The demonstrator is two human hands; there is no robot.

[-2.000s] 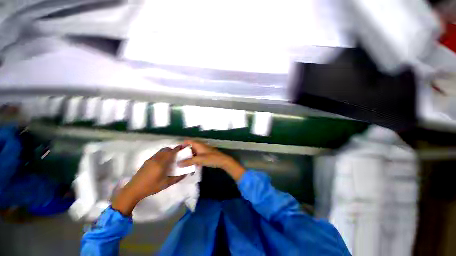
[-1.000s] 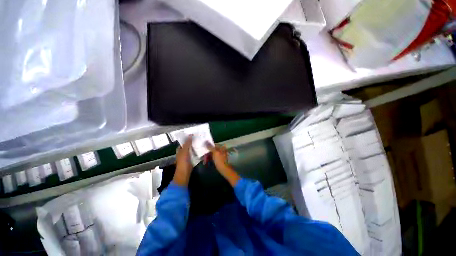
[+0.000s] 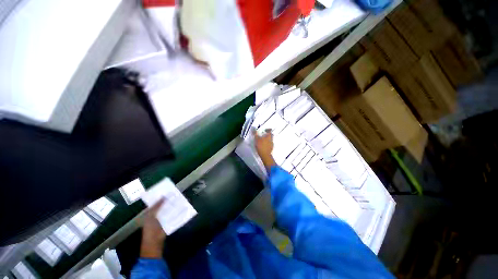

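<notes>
My left hand [image 3: 152, 228] holds a thin white leaflet [image 3: 170, 207] with faint print, above the belt's near rail. My right hand [image 3: 264, 143] is at the upper left end of the right-hand bin [image 3: 383, 219], over its rows of white boxes [image 3: 307, 159]. My right fingertips are against the white boxes; whether they grip one is too blurred to tell. Several small white boxes [image 3: 82, 222] lie spaced on the dark-green conveyor belt [image 3: 214, 128] at the lower left.
A black flat panel [image 3: 82, 158], an open white box [image 3: 60, 60] and a red-and-white bag [image 3: 218, 38] lie on the white shelf [image 3: 191, 98] above the belt. Brown cartons [image 3: 393, 111] stand behind the bin. A crumpled white liner [image 3: 106, 265] shows at the bottom left.
The view has swung to the right. My hands were together on the leaflet. My right hand has let go and moved right to the bin; my left hand still holds the leaflet.
</notes>
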